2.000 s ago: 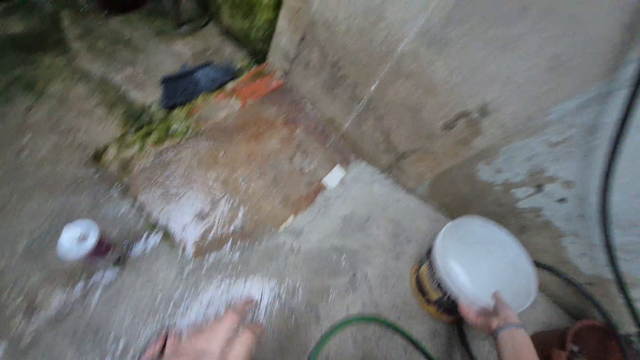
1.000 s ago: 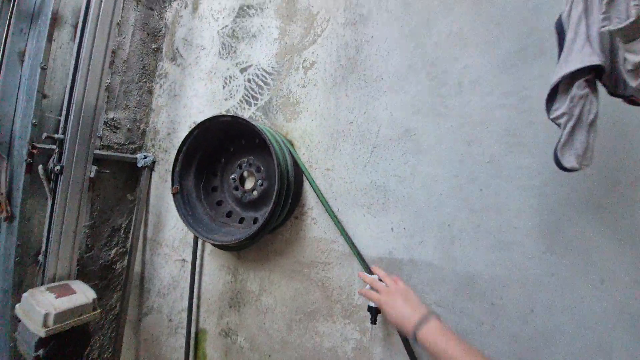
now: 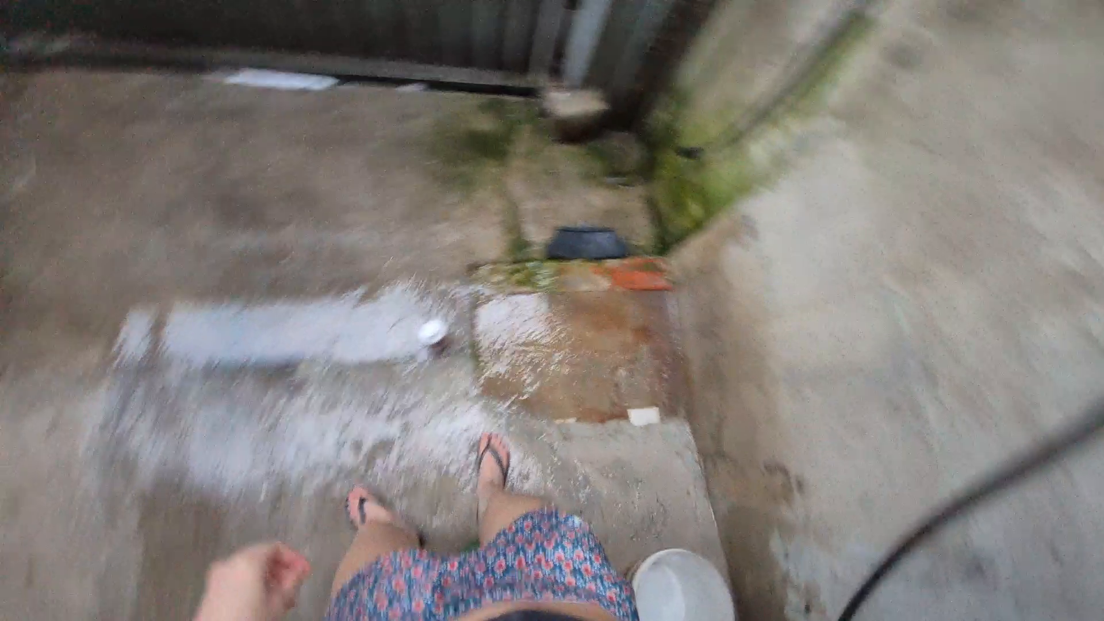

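My left hand (image 3: pixel 257 580) is at the bottom left, blurred, its fingers curled, over the wet concrete floor; whether it holds anything small is not clear. My right hand is out of view. Beside my right leg, at the bottom, stands a bucket with a white top (image 3: pixel 683 588). A small container with a white top (image 3: pixel 433 334) stands on the wet floor ahead of my feet. A black hose (image 3: pixel 957 509) crosses the lower right in front of the wall.
The floor (image 3: pixel 285 431) is wet and shiny. A brownish wet patch (image 3: pixel 595 354) lies by the concrete wall (image 3: pixel 906 285), with a white piece (image 3: pixel 643 417) at its edge. Beyond are a dark object (image 3: pixel 588 243), an orange strip (image 3: pixel 640 274) and green moss (image 3: pixel 699 190).
The view has swung from the wall with the wheel rim down to the floor. My right hand, at the green hose one second ago, is out of view; my left hand has come into view.
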